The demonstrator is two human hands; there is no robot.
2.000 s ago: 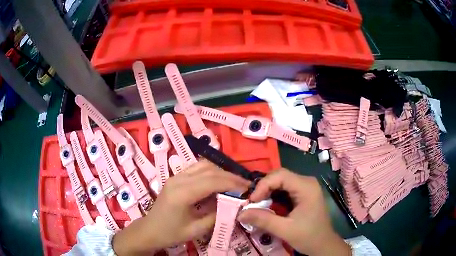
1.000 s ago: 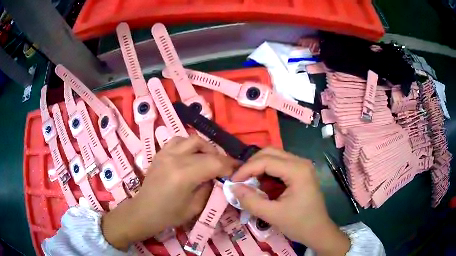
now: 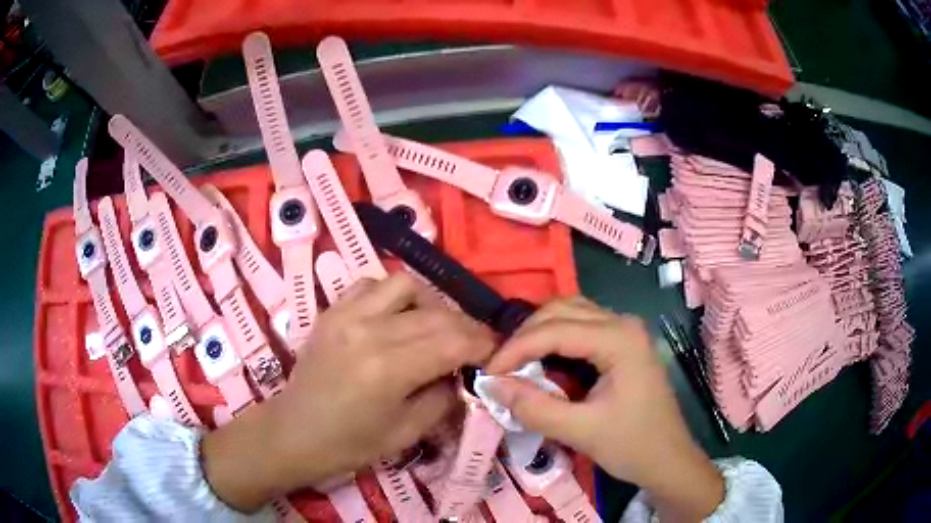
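My left hand (image 3: 378, 383) holds a watch with a pink strap (image 3: 475, 455) at its upper end, low in the middle of the view. The fingers hide most of the watch body. My right hand (image 3: 587, 398) pinches a crumpled white cloth (image 3: 516, 393) against the watch, beside the left fingertips. Both hands are over the red compartment tray (image 3: 92, 409). Several assembled pink watches (image 3: 292, 212) lie across the tray, most with the round sensor up. A black watch (image 3: 439, 268) lies among them, partly hidden behind the hands.
A pile of pink straps (image 3: 771, 347) lies at the right, with black straps (image 3: 740, 128) behind it. Dark thin tools (image 3: 696, 373) and a small white block (image 3: 669, 273) lie left of the pile. White sheets (image 3: 587, 153) lie behind. Another red tray (image 3: 470, 26) and a grey post (image 3: 123, 82) stand beyond.
The view has tilted down, so the trays sit higher. The held strap has swung in angle below the hands. The white cloth shows more spread between the right fingers, still against the watch.
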